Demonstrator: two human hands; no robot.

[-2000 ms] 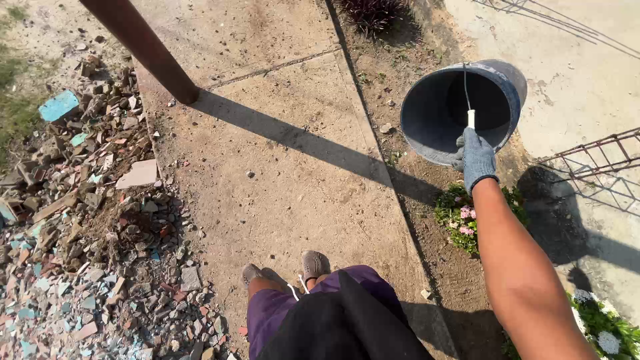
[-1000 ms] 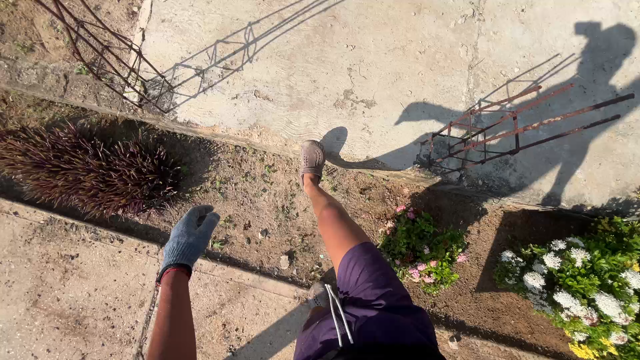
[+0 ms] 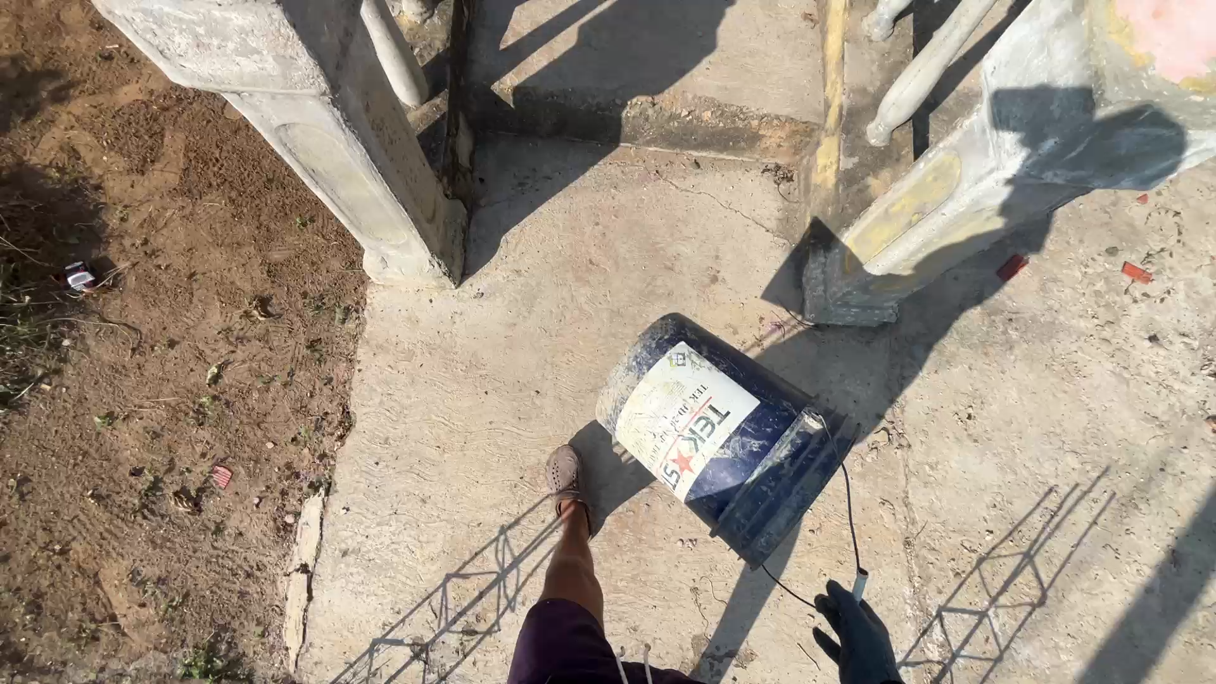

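Observation:
A navy blue plastic bucket [image 3: 722,442] with a pale printed label and dried smears is tilted over the concrete walkway, its base towards the upper left. My right hand [image 3: 855,632], in a dark-looking glove at the lower edge, is at the white grip [image 3: 860,584] of its thin wire handle [image 3: 850,503]. The fingers hook around the handle, though the palm side is partly hidden. The inside of the bucket cannot be seen. My left hand is out of view.
Concrete posts [image 3: 380,190] [image 3: 888,247] flank a raised step [image 3: 655,119] ahead. Balusters [image 3: 926,71] stand beside the right post. Bare soil [image 3: 209,313] borders the walkway at left. Red fragments [image 3: 1136,273] lie at right. My shoe [image 3: 567,475] is left of the bucket.
The view has shifted greatly, from planting beds to the posts and step. My left gloved hand, seen empty a second ago, is out of view. The bucket and my right hand are back in view.

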